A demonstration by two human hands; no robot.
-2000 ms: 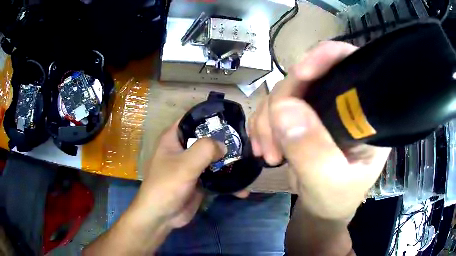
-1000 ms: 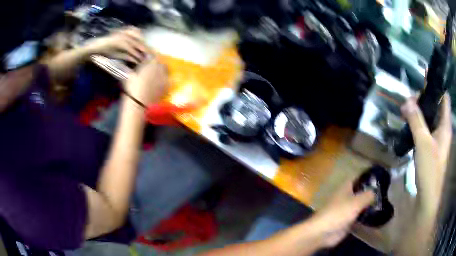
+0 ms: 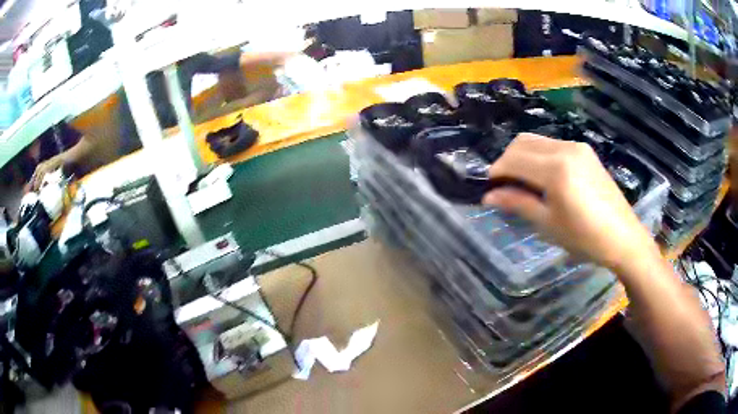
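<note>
My right hand (image 3: 558, 194) reaches in from the lower right, over the top clear blister tray (image 3: 518, 259) of a stack. Its fingers and thumb pinch the right edge of a black camera housing (image 3: 453, 166), whose open side faces up and shows pale parts. The housing is at the tray's near left part; whether it touches the tray is unclear. Several more black housings (image 3: 388, 117) sit in the tray behind it. My left hand is out of the picture.
A second tray stack (image 3: 680, 137) with black parts stands at the right. The screw feeder (image 3: 235, 323), a looping black cord and a white zigzag paper scrap (image 3: 336, 356) are at lower left. Black housings pile at far left. People's arms show at upper left.
The view has swung right to the tray stacks. My right hand no longer holds the electric screwdriver and now grips a housing. My left hand has left the picture.
</note>
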